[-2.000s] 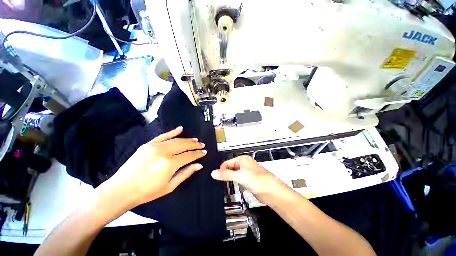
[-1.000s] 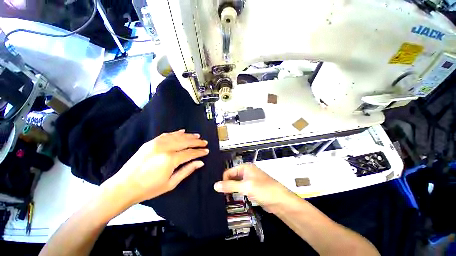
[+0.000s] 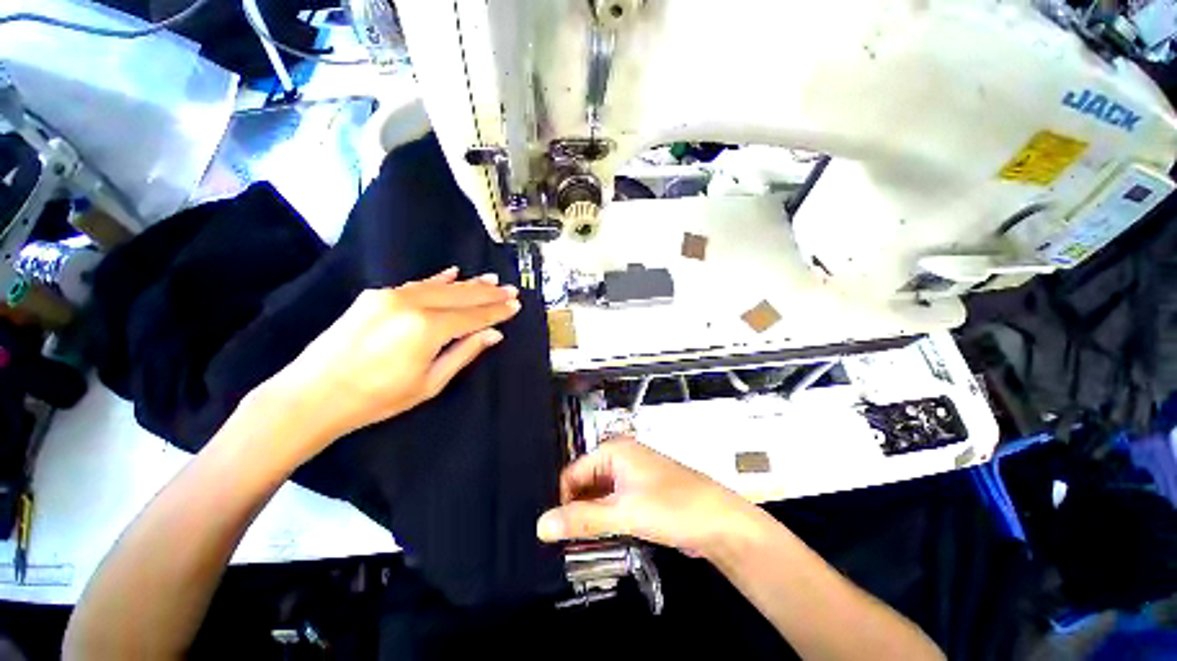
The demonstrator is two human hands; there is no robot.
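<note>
A dark garment lies over the table left of the machine bed, its straight right edge running up under the presser foot. More of it is bunched to the left. My left hand lies flat on the cloth just below the presser foot, fingers pointing towards the needle. My right hand pinches the garment's right edge near the table front, thumb on top, fingertips partly hidden. Shiny metal rollers of an edge guide show just below my right hand.
The white sewing machine head spans the top. A grey block sits on the bed. A recess with small metal bits is at right. Thread spools and a thin yellow-dark tool are at left. A blue crate stands lower right.
My left hand has moved up the cloth closer to the presser foot. My right hand has moved down along the edge. The view has shifted slightly.
</note>
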